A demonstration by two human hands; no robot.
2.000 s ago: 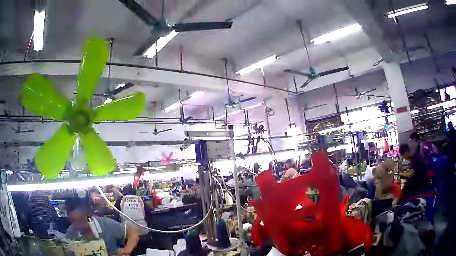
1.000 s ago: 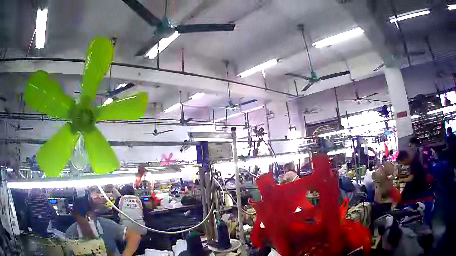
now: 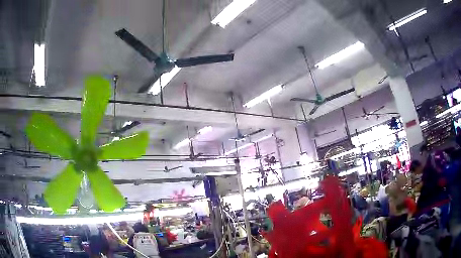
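Neither of my hands is in view. The camera looks up and forward over the factory floor. Nearest in front of me, a bright green five-bladed fan point(image 3: 87, 156) hangs at the left. A red plastic crate or stool point(image 3: 311, 232) stands at the lower right, cut off by the bottom edge. No sewing machine head or garment piece in front of me shows in this frame.
A white post point(image 3: 244, 211) rises near the centre. A pale hose point(image 3: 124, 241) curves at the lower left. A person in a light vest point(image 3: 145, 244) is at the lower left. Ceiling fans point(image 3: 164, 62) and lamps hang above. People and cloth piles show at the right.
The view has tilted upward, so the green fan, red crate and ceiling fans sit lower. The dark thread cones and the near person in grey-blue at the lower left have dropped out of view.
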